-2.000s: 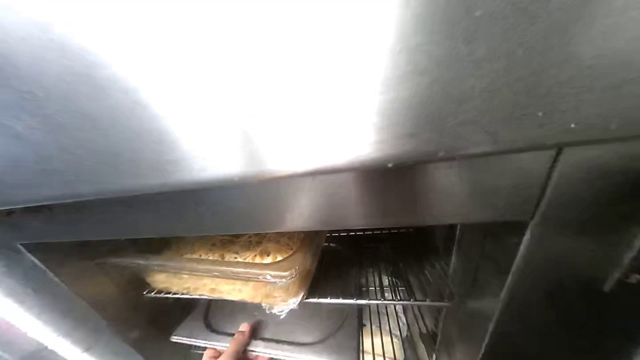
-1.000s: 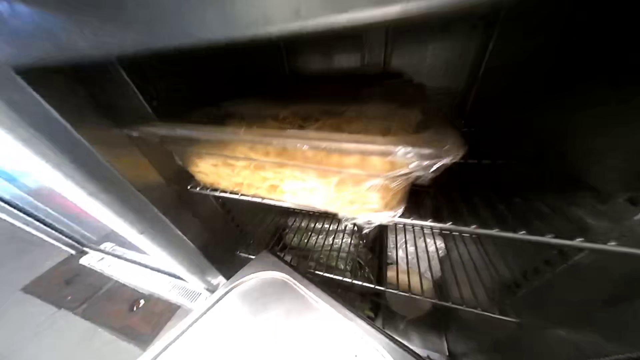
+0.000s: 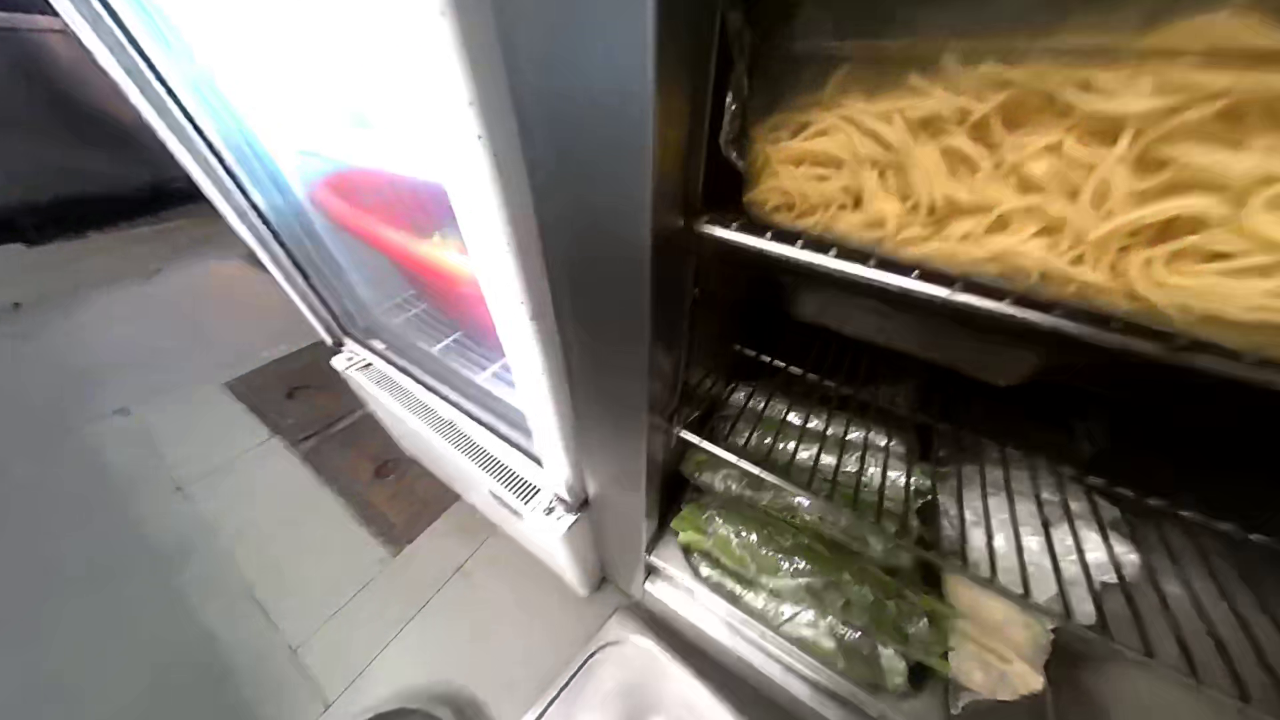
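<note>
Neither my left hand nor my right hand shows in the head view. A clear container of noodle-like strands (image 3: 1000,180) rests on the upper wire shelf (image 3: 900,285) at the right. At the bottom edge is the corner of a metal tray or lid (image 3: 640,675), and what supports it is out of view. Below the lower wire shelf (image 3: 740,462) lie green leafy vegetables in clear plastic (image 3: 800,570). Beside them is a pale wrapped item (image 3: 995,640), with another item in clear plastic (image 3: 1030,520) seen through the wires.
The steel side frame (image 3: 600,250) of the cabinet stands upright mid-view. To its left is a brightly lit glass-fronted cooler (image 3: 400,330) with a red object (image 3: 400,230) behind the glass. Brown floor covers (image 3: 340,440) are set in the pale tiled floor (image 3: 230,540).
The view has swung down and in toward the shelves. A hand touched a flat metal tray or lid under the noodle container two seconds ago; that hand is out of view now.
</note>
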